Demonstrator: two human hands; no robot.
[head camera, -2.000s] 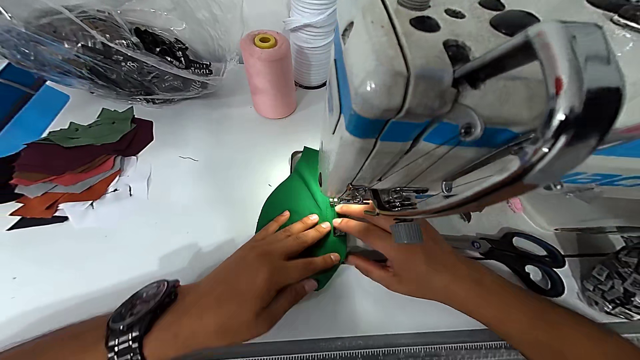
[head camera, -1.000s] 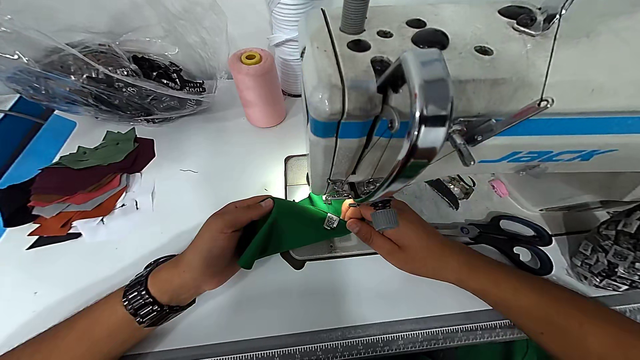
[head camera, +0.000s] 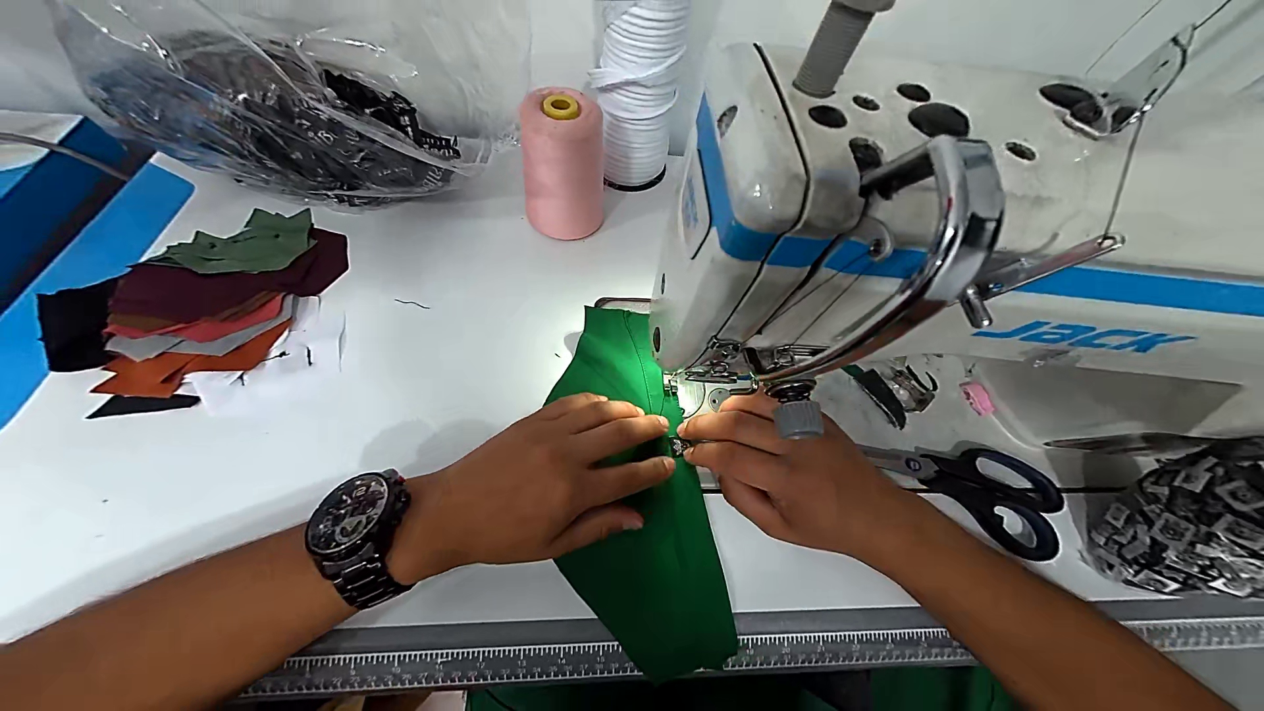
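Note:
A green fabric piece (head camera: 652, 583) lies under the needle area of a Jack sewing machine (head camera: 849, 227), its lower end hanging over the table's front edge. My left hand (head camera: 553, 474), a watch on its wrist, rests flat on the fabric with its fingers spread. At the fabric's right edge, my right hand (head camera: 780, 464) pinches a small dark label (head camera: 678, 446) against the cloth, just in front of the lit presser foot (head camera: 673, 383). The needle tip itself cannot be made out.
Black-handled scissors (head camera: 978, 494) and a bag of small labels (head camera: 1185, 518) lie at right. Behind stand a pink thread cone (head camera: 562, 168) and a white elastic roll (head camera: 642, 99). Fabric scraps (head camera: 217, 296) and a clear plastic bag (head camera: 286, 109) are at left. A ruler (head camera: 444, 664) runs along the front edge.
One second ago my left hand held up a folded part of the green fabric, with a label showing on it. Now the fabric is spread lengthwise and that hand lies flat on it.

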